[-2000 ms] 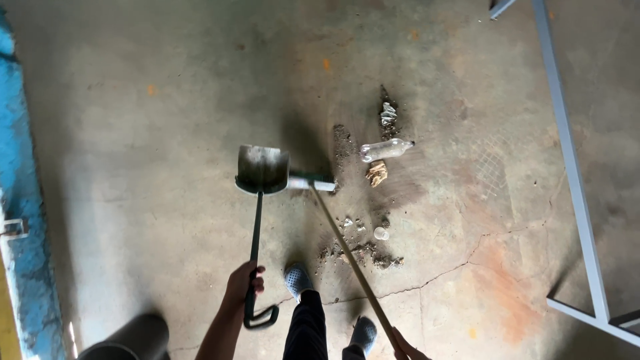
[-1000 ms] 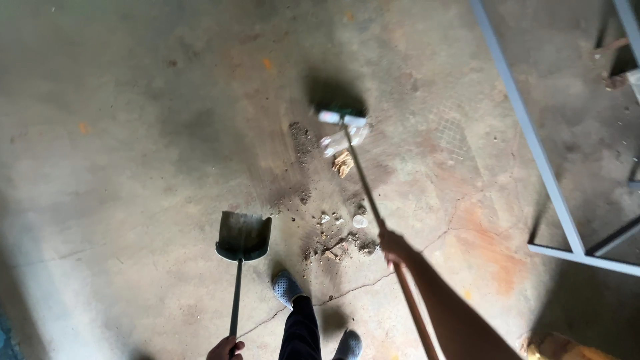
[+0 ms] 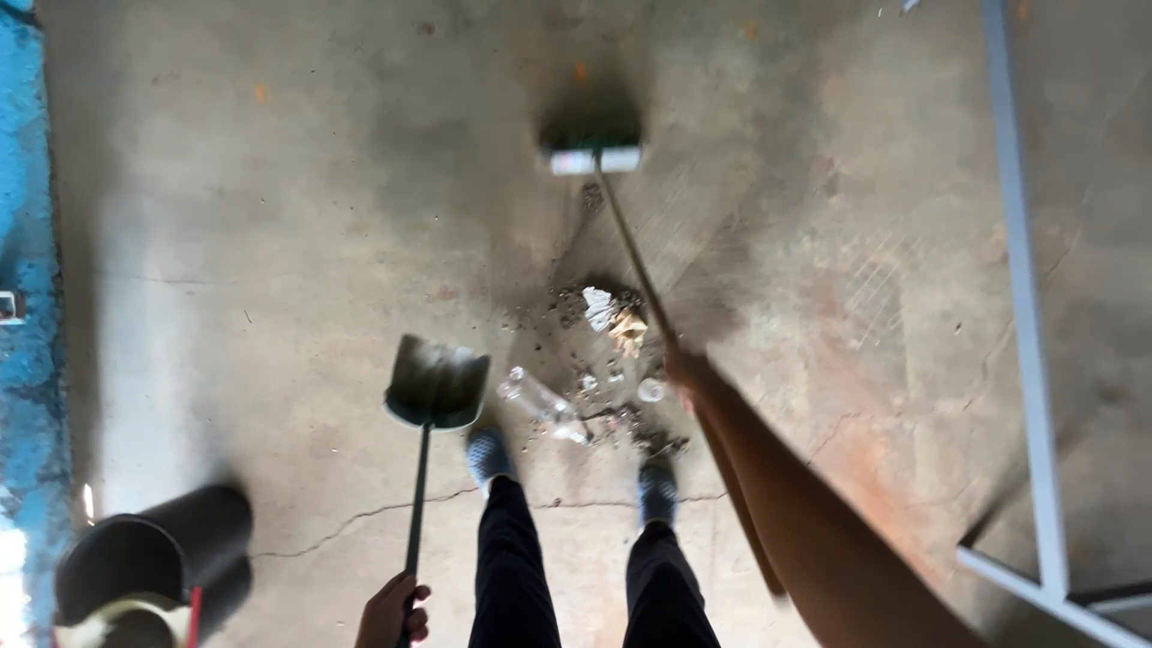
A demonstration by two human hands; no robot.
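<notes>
My left hand (image 3: 396, 610) is closed around the dark handle of a long-handled dustpan (image 3: 438, 382), whose pan rests on the concrete floor left of my feet. With my right arm stretched forward, my right hand (image 3: 688, 369) grips the wooden handle of a push broom (image 3: 596, 160); its blurred head is at the upper middle, beyond the debris. Between broom head and feet lie a clear plastic bottle (image 3: 540, 400), a crumpled tan scrap (image 3: 627, 331), a white crumpled piece (image 3: 598, 308), a round clear piece (image 3: 651, 390) and dark dirt (image 3: 661, 441).
A black bin (image 3: 202, 531) stands at the lower left, near a blue painted wall base (image 3: 31, 378). A grey metal frame (image 3: 1026, 306) runs along the right side. A crack (image 3: 351, 520) crosses the floor by my feet.
The broom has moved from beside the dustpan to beyond the debris, my right arm reaching forward. The bottle, earlier beside the tan scrap, now lies closer to my feet and the dustpan.
</notes>
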